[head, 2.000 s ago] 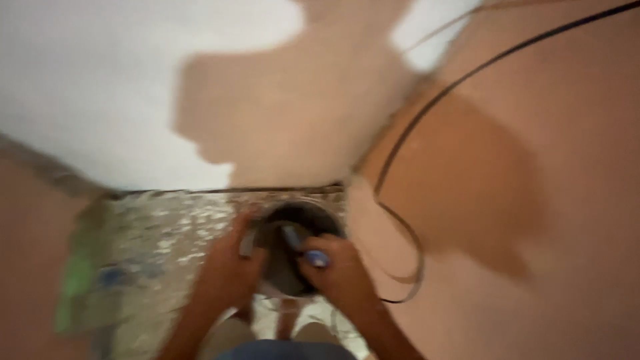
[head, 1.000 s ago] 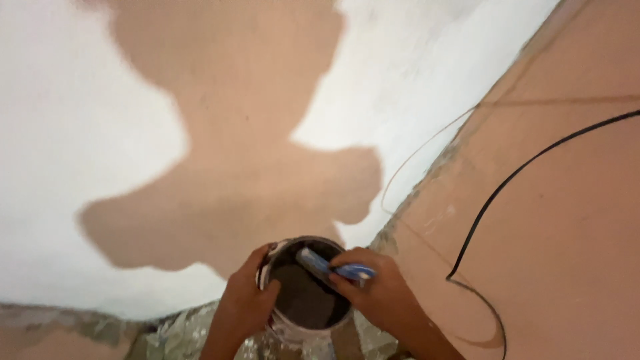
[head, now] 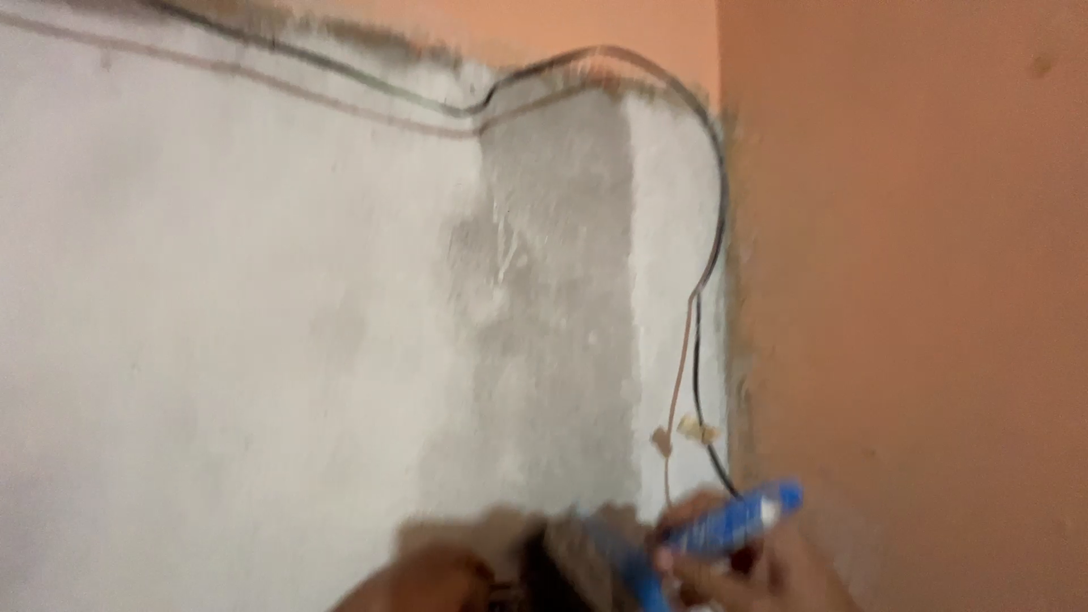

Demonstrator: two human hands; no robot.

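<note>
Near the bottom edge, my right hand (head: 731, 561) grips the blue handle (head: 735, 520) of a paintbrush, whose blurred head lies to the left of the fingers. My left hand (head: 425, 582) is partly in view at the lower edge, left of a dark blurred shape (head: 552, 569); what it holds cannot be made out. Beyond both hands stands a wall painted white (head: 255, 340), with a greyish, damp-looking patch (head: 561, 340) toward its right side.
A black cable (head: 721, 187) loops over the white wall near the corner and runs down behind my right hand. A scrap of tape (head: 699, 429) sits on it. An orange wall (head: 918, 297) adjoins on the right, and more orange shows above the white paint.
The brush was over the open paint container between my hands; now it is up in front of the wall, and the container is not clearly seen. The view has swung to the wall's corner.
</note>
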